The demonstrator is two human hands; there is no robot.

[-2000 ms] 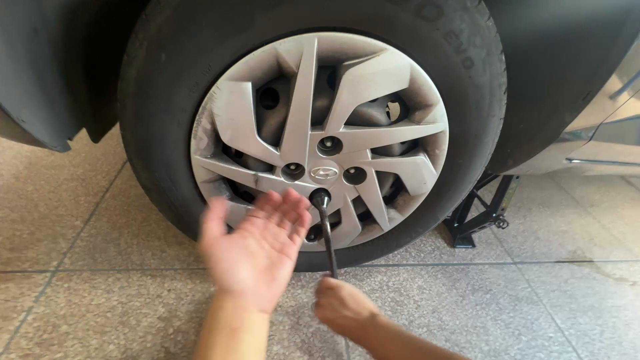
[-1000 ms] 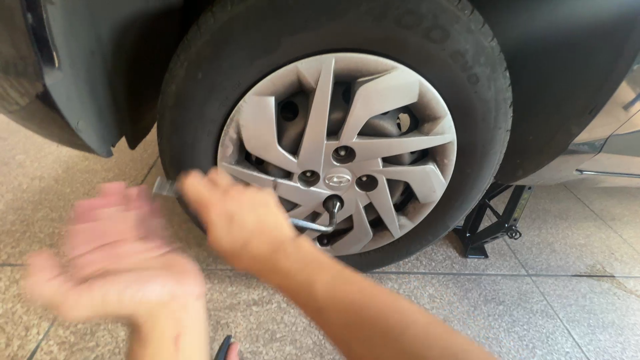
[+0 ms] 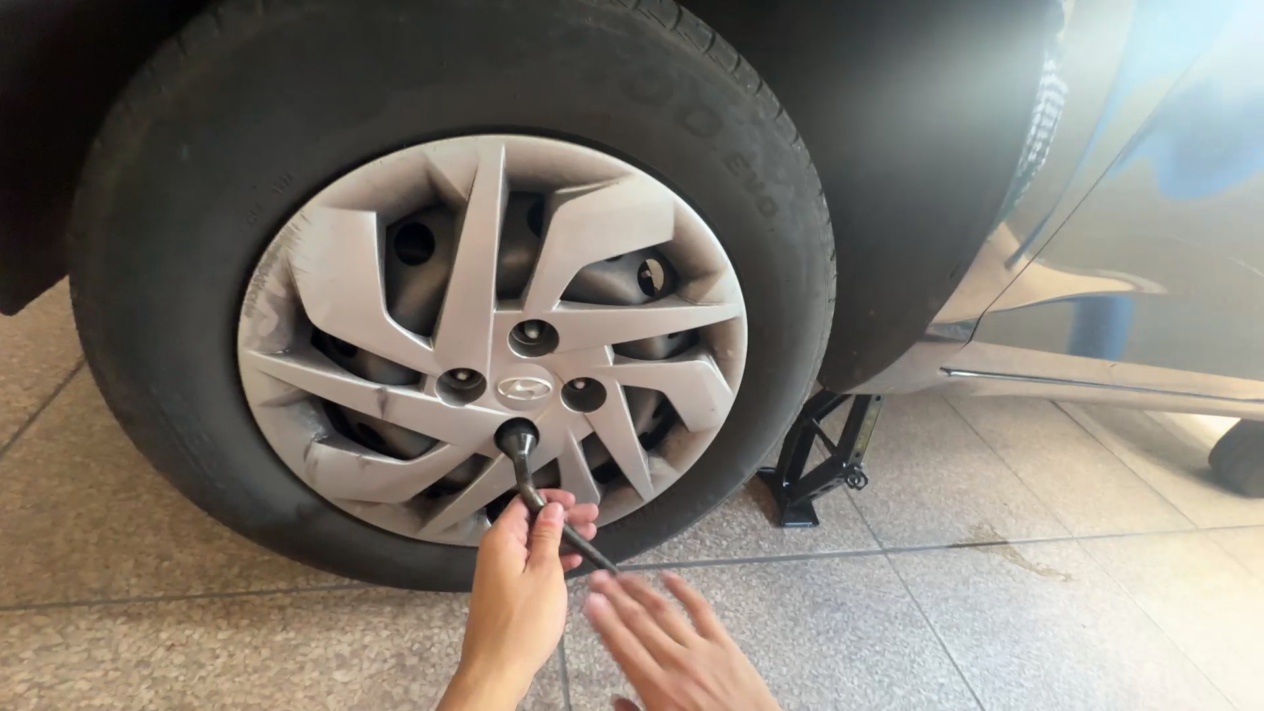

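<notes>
A car wheel with a silver plastic wheel cover [image 3: 612,222] and black tire [image 3: 168,296] fills the middle. The socket end of a dark L-shaped lug wrench [image 3: 524,472] sits in the lowest visible lug hole, below the Hyundai center emblem [image 3: 524,388]. My left hand [image 3: 523,583] grips the wrench near its bend, fingers around the shaft. My right hand [image 3: 676,642] is at the wrench's free end, fingers extended and slightly blurred; whether it touches the shaft is unclear. Three other lug holes [image 3: 534,337] surround the emblem.
A black scissor jack [image 3: 815,464] stands on the floor under the car's sill [image 3: 1086,380], right of the tire. Speckled floor tiles [image 3: 968,612] lie below. The dark wheel-arch liner [image 3: 908,178] curves close around the tire, and another tire [image 3: 1239,457] shows at the far right.
My left hand, off the wrench in both earlier frames, now grips it. The wrench handle, pointing down two seconds ago, now slants down to the right. The view has shifted closer to the wheel.
</notes>
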